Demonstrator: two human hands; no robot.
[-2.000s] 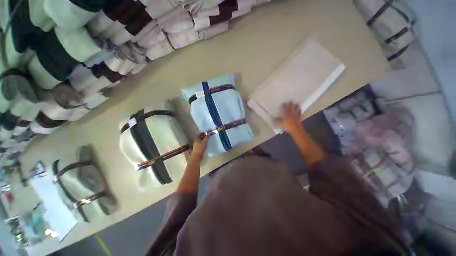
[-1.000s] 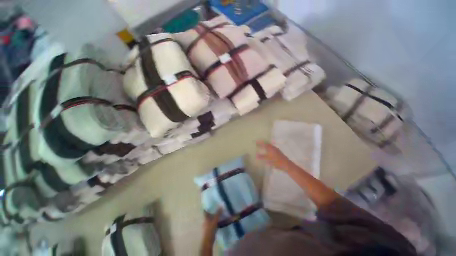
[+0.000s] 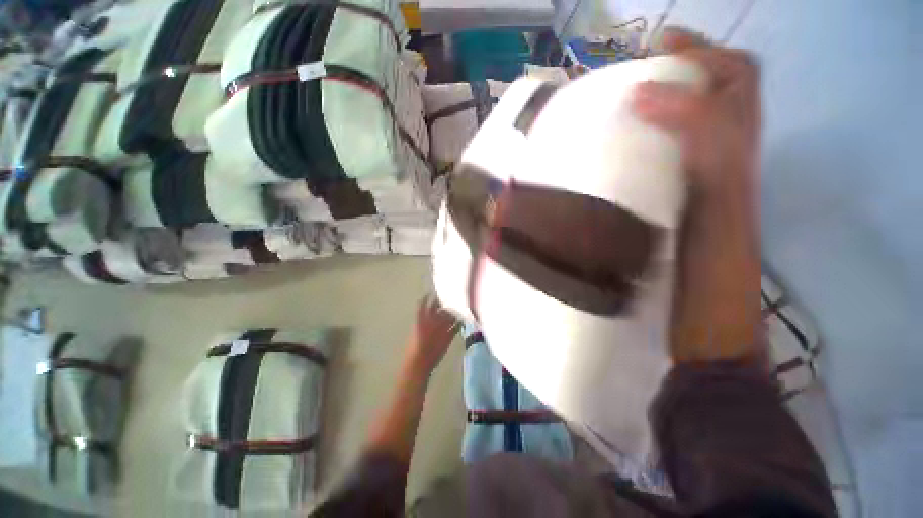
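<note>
A plump cream bundle (image 3: 567, 354) with a wide dark brown stripe and a thin reddish strap is held up close in front of me, tilted and slightly blurred. My right hand (image 3: 708, 111) grips its upper right end. My left hand (image 3: 433, 329) is at the bundle's lower left side; its fingertips are partly hidden, so I cannot tell whether they hold it. A light blue bundle (image 3: 486, 435) with a dark blue stripe lies on the table below, partly covered by the cream bundle.
Two pale green striped bundles, one (image 3: 268, 405) nearer and one (image 3: 81, 425) further left, lie on the beige table (image 3: 374, 293). Stacked striped bundles (image 3: 349, 111) line its back. A teal object (image 3: 491, 53) stands behind them. Another bundle (image 3: 794, 339) shows at right.
My right hand has moved from the flat whitish sheets to a cream bundle, now raised in front of me. The sheets are hidden from view. My left hand has moved off the blue bundle.
</note>
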